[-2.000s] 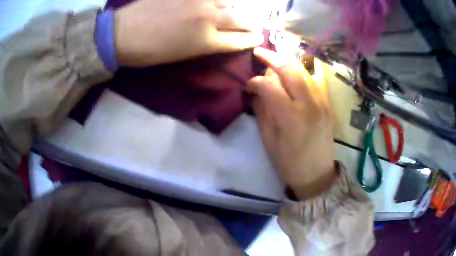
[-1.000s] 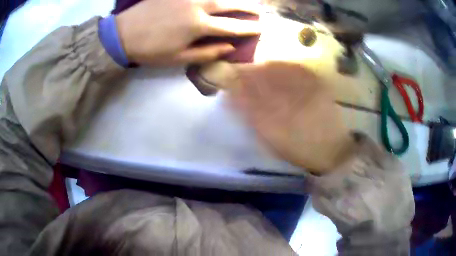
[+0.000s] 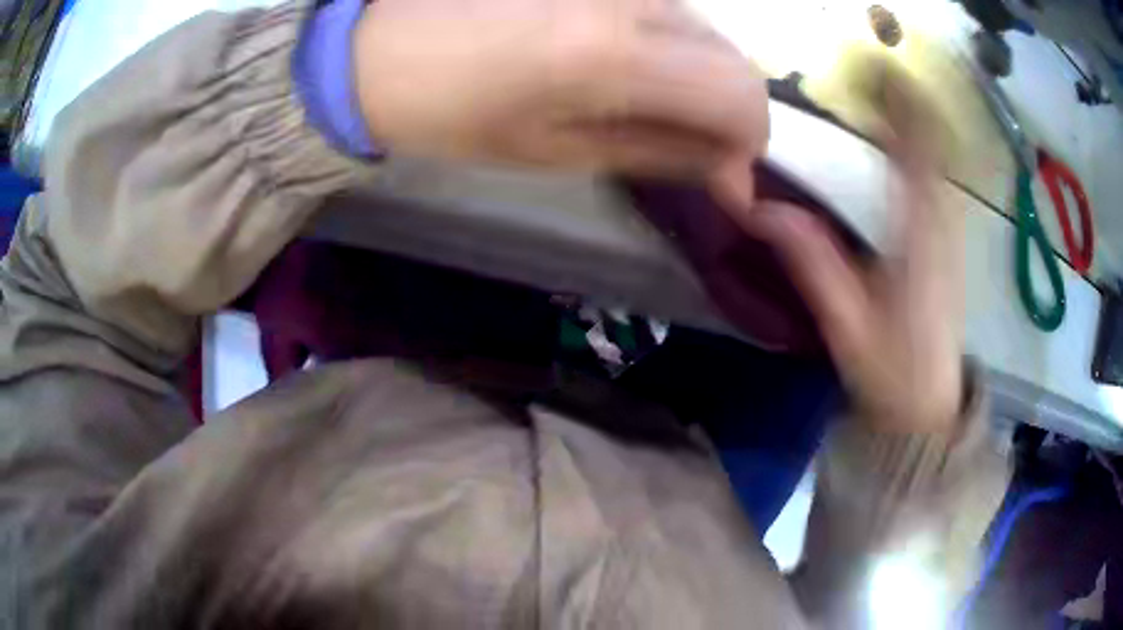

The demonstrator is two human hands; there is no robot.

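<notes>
A maroon fabric piece [image 3: 751, 265] hangs at the front edge of the white table, between my hands, away from the needle area. My left hand [image 3: 579, 92] is at the top centre, blurred, with its fingertips closed on the fabric's upper part. My right hand [image 3: 893, 283] is blurred at the fabric's right side. Its thumb touches the cloth and its other fingers point up over the yellowish machine bed [image 3: 930, 105]. The fabric's far side is partly hidden by my left hand.
Scissors with a green handle loop [image 3: 1041, 271] and a red one lie right of the machine bed. A dark box [image 3: 1110, 342] is at the right edge. More maroon cloth [image 3: 370, 308] lies below the table edge [image 3: 517, 240], above my lap.
The view has shifted down and left. The fabric has come away from the needle area to the table's front edge. My right hand has moved to the fabric's right side.
</notes>
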